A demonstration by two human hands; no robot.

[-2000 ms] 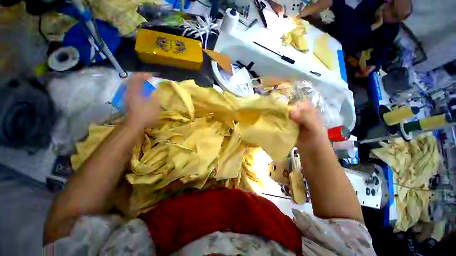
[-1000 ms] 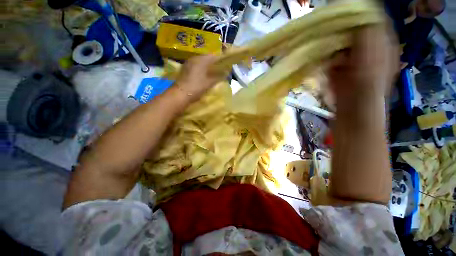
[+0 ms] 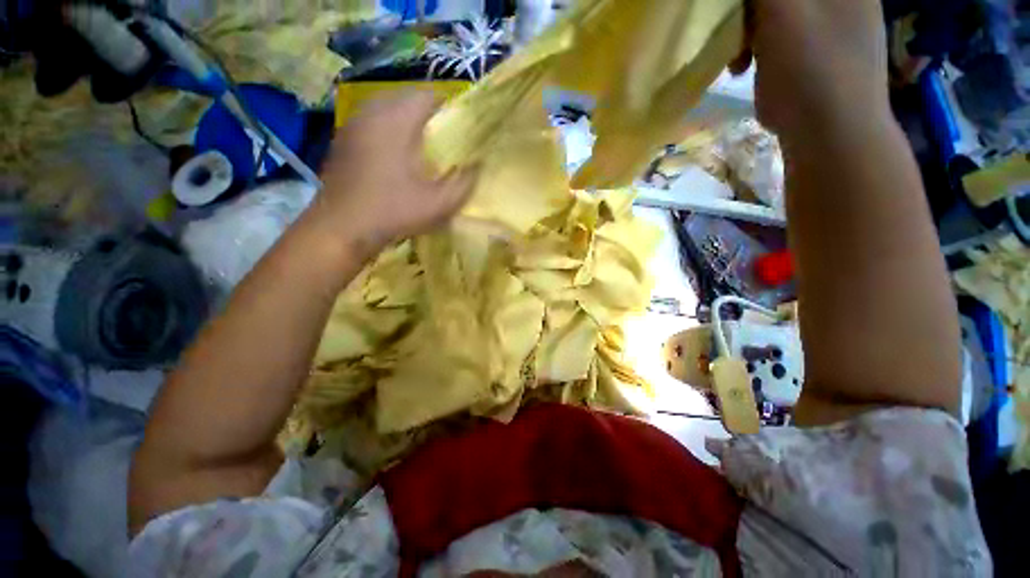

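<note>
My left hand (image 3: 390, 169) is blurred and closed around one end of a yellow cloth length (image 3: 633, 68). The cloth rises to the upper right, stretched towards my right hand (image 3: 808, 57). My right hand is raised at the top edge, partly cut off and blurred; the cloth runs up to its fingers. Below lies a large crumpled heap of yellow pieces (image 3: 497, 327), close against my red apron front.
A lit machine part with a tan tag-like piece (image 3: 734, 395) is right of the heap. A red object (image 3: 775, 268) lies behind it. A yellow box (image 3: 361, 102), a white spool (image 3: 202, 178) and a round grey part (image 3: 133, 305) are at left.
Both hands have lifted the cloth off the heap from its level position two seconds ago. My right hand has moved up and to the right. The view has shifted a little.
</note>
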